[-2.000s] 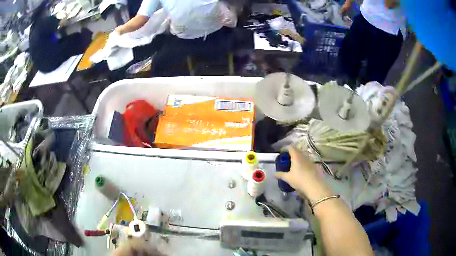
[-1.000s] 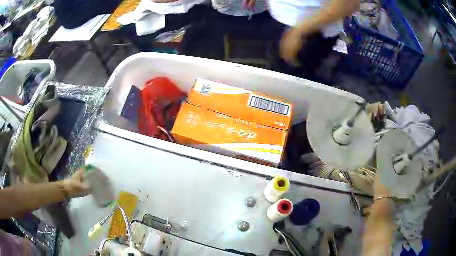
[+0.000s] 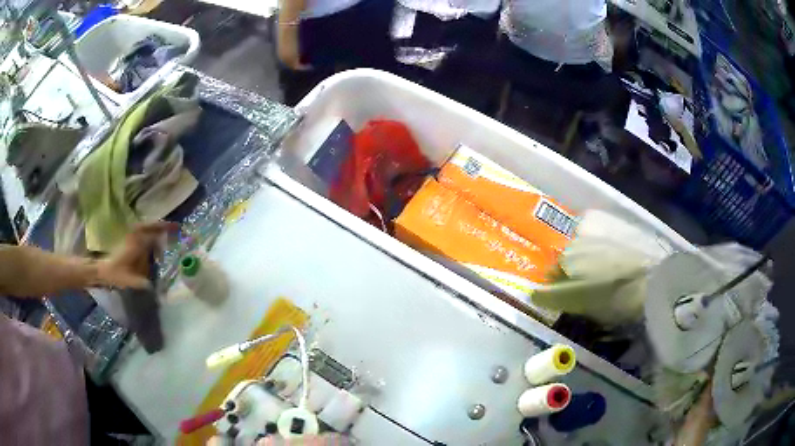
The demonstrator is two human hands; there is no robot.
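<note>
A beige-grey thread cone (image 3: 206, 280) with a green end stands on the left of the white machine table (image 3: 383, 300). My left hand (image 3: 135, 257) is just left of it, fingers apart, not touching it, over the table edge beside an olive and taupe garment (image 3: 122, 179). My right forearm (image 3: 695, 425) is blurred at the lower right; its hand is hidden around the grey-white spool discs (image 3: 684, 318). A blurred pale and olive cloth bundle (image 3: 601, 274) is over the trough's right end. White spools with yellow (image 3: 549, 363) and red (image 3: 542, 400) tops stand beside a navy spool (image 3: 579, 411).
The cream-white trough (image 3: 523, 144) behind the table holds an orange carton (image 3: 488, 226) and red plastic bag (image 3: 383, 165). Machine parts (image 3: 292, 409) and a yellow strip (image 3: 253, 357) are at the front. A blue crate (image 3: 741, 187) is at far right. People stand behind the trough.
The view has turned, shifting the table rightward. My left hand has let go of the thread cone, now standing. The pale bundle has risen over the trough. Earlier my right hand was at the navy spool.
</note>
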